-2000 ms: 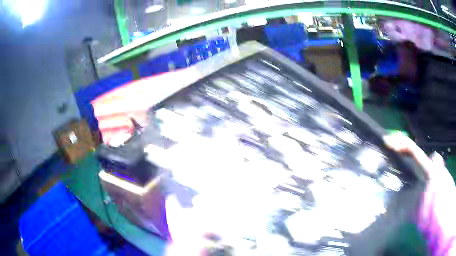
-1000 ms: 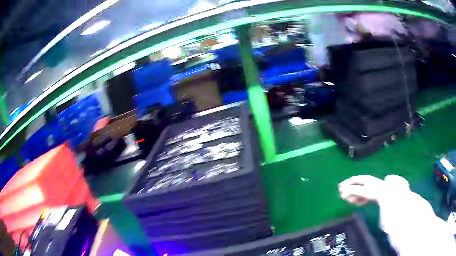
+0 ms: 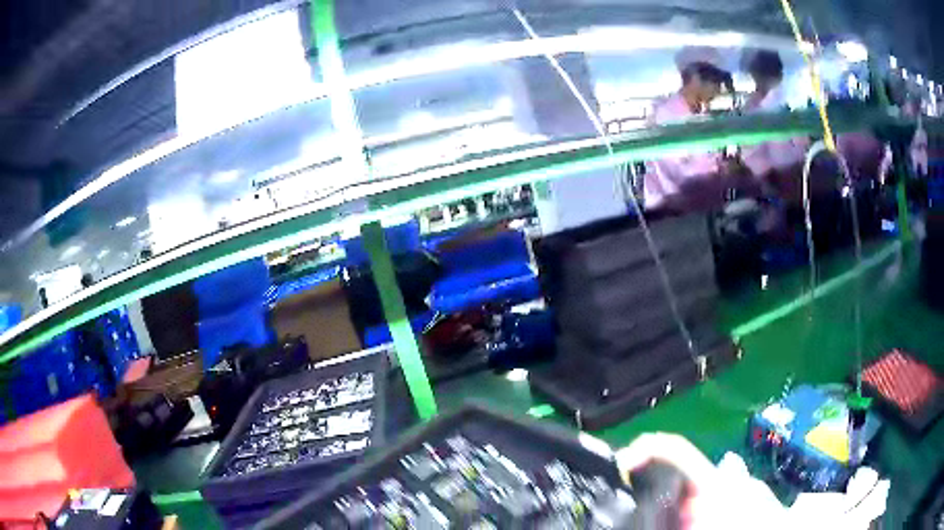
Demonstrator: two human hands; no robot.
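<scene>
A black foam tray (image 3: pixel 468 422) with rows of small circuit boards (image 3: pixel 455 481) lies at the bottom centre, blurred and cut off by the lower edge. My right hand (image 3: pixel 668 461), overexposed white, is at the tray's right rim with its fingers closed on it. My left hand is not in view. A second foam tray (image 3: pixel 240 422), filled with boards, tops a dark stack just left of and beyond the first tray.
A blue box (image 3: pixel 818 430) with a yellow label stands at right, with white shapes (image 3: pixel 849 502) below it. Beyond are a tall black tray stack (image 3: pixel 642 300), a tray of red parts (image 3: pixel 898 381), hanging hoses and people (image 3: pixel 688 145). A red-orange cover (image 3: pixel 57 455) is at left.
The view has swung right and up from the large tilted tray. My right hand, apart from the near tray one second ago, is now at its rim. More of that tray shows.
</scene>
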